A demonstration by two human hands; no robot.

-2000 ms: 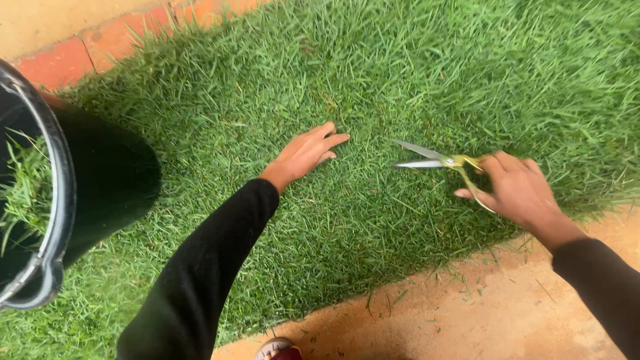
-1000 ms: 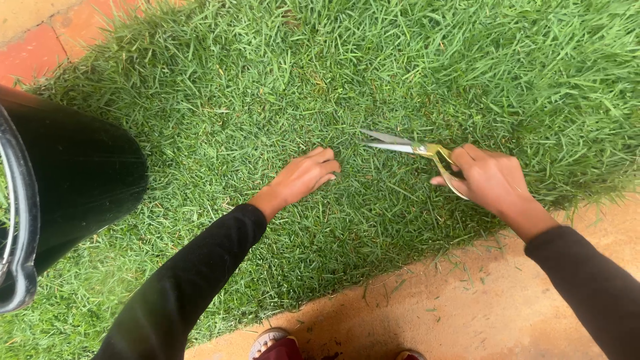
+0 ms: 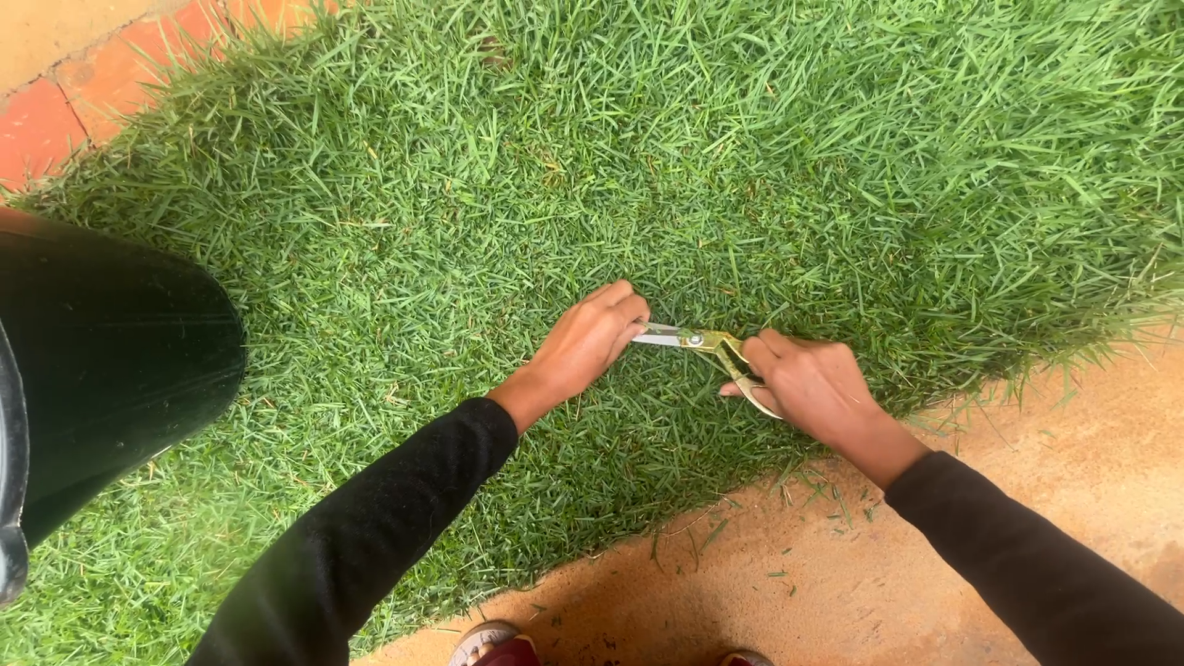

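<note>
My right hand [image 3: 809,384] grips the gold-coloured handles of a pair of scissors [image 3: 696,339], whose silver blades point left, low over the grass [image 3: 573,222]. My left hand [image 3: 592,338] is at the blade end with its fingers curled, and it covers the tips. Whether its fingers pinch grass, touch the blades or hold nothing is hidden. The blades look nearly closed where they show. Both wrists come out of black sleeves.
A dark green bucket [image 3: 120,342] lies or stands at the left edge. Reddish edging tiles [image 3: 120,69] border the lawn at the upper left. Sandy-orange paving [image 3: 832,573], with loose grass clippings, runs along the lower right, where my feet [image 3: 486,643] partly show.
The left hand and the scissors, apart in both earlier frames, now meet. The blades, spread before, are nearly together. The bucket's inside no longer shows as the view has shifted.
</note>
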